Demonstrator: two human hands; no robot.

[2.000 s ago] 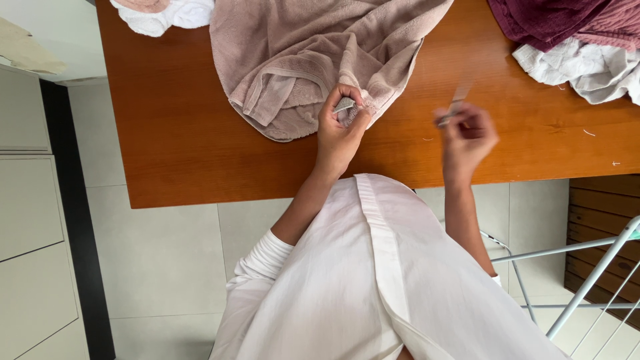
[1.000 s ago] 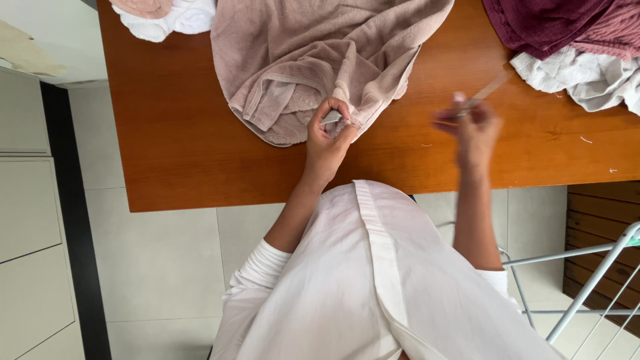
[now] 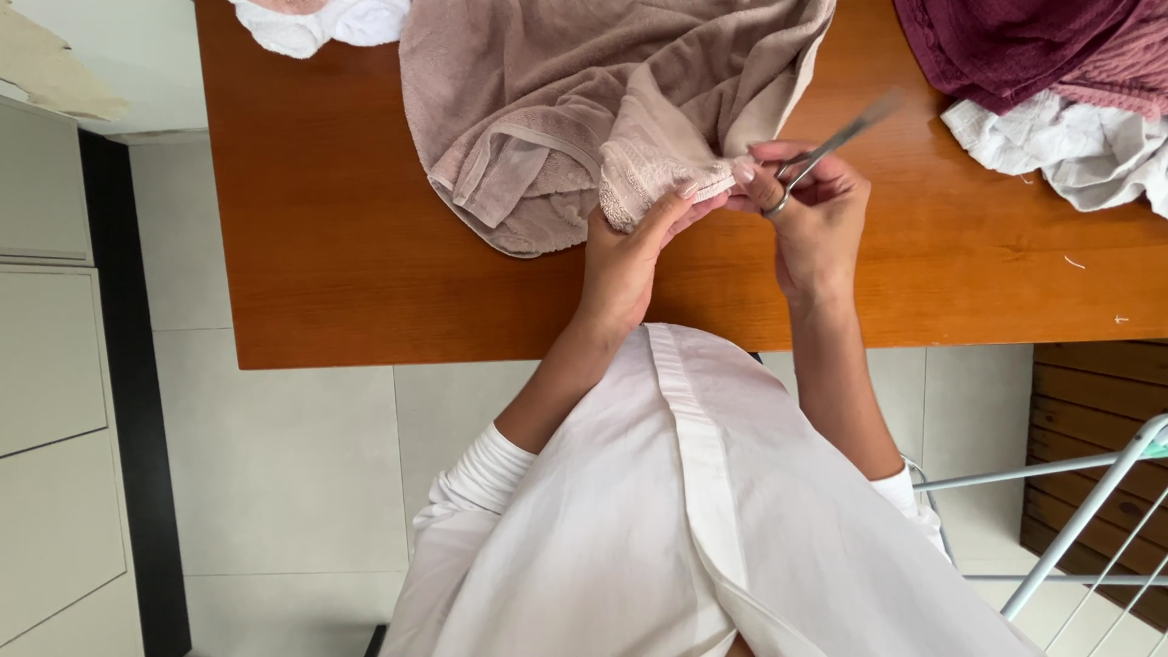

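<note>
A dusty-pink terry towel point(image 3: 511, 82) lies rumpled on the wooden table, and one corner of it is lifted at the near side. My left hand point(image 3: 630, 251) grips that hemmed corner between thumb and fingers. Small metal scissors point(image 3: 826, 151) sit in my right hand point(image 3: 817, 214), their handles around the fingers and their blurred blades pointing up and to the right, away from the towel. The thumb and a fingertip of my right hand also touch the towel's edge beside my left fingers.
White and pink cloths point(image 3: 319, 26) lie at the table's far left. Burgundy towels point(image 3: 1013, 46) and a white cloth point(image 3: 1058, 151) are at the far right. Loose threads point(image 3: 1075, 263) dot the wooden tabletop point(image 3: 383, 301). A metal drying rack point(image 3: 1077, 520) stands at the lower right.
My right hand, with the scissors, has moved left to the towel's edge and meets my left hand. More of the lifted corner shows in my left hand.
</note>
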